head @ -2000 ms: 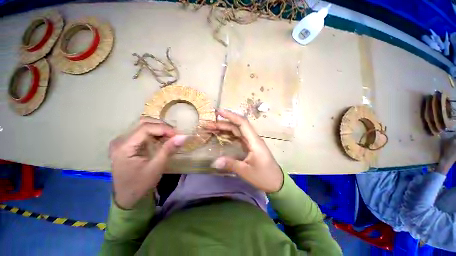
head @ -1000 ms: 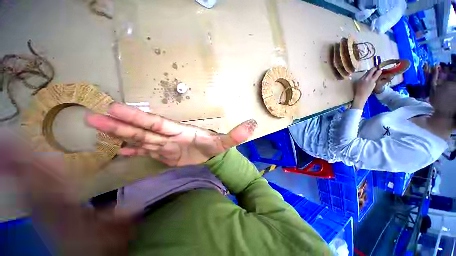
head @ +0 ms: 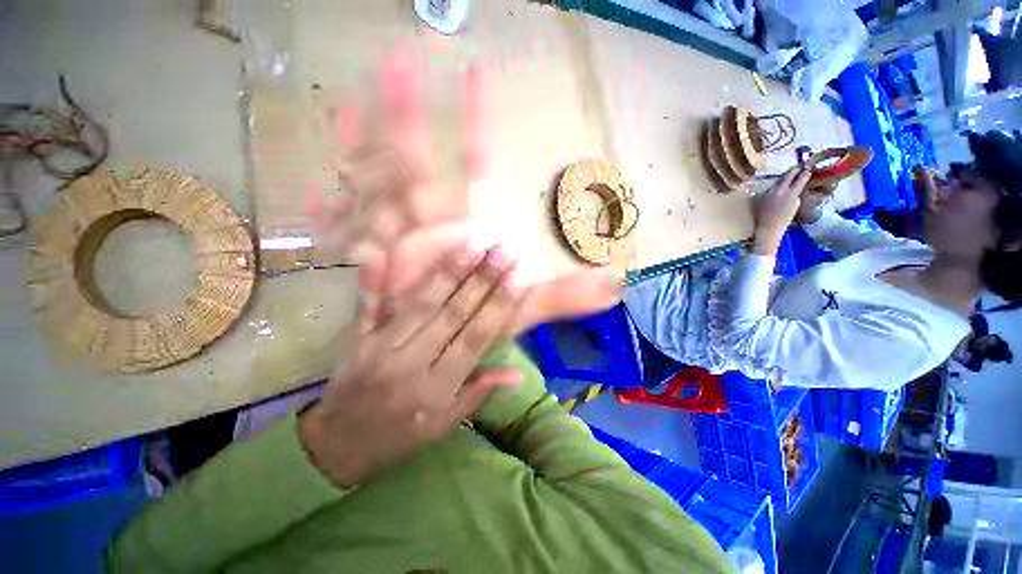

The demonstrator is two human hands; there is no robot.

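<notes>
My left hand (head: 398, 364) lies against my right hand (head: 420, 191), with its back towards me and its fingers slightly apart. My right hand is strongly blurred, with spread fingers. I see nothing held in either. A tan woven ring (head: 224, 264) lies flat on the bench to the left of my hands, not touched, with its centre open. Tangled brown cord (head: 79, 140) lies beyond it at the left edge. The taped sheet (head: 297, 202) is partly hidden behind my hands.
A white bottle (head: 443, 11) is cut off at the top edge. A tan ring with a cord loop (head: 574, 219) lies right of my hands. Further right are several upright rings (head: 734, 146). A coworker (head: 829, 303) beside the bench holds a red-lined ring (head: 846, 166). Blue crates (head: 745, 432) and a red object (head: 684, 392) are below.
My hands have left the woven ring and come together, to its right. The view has swung right, bringing the coworker into fuller view.
</notes>
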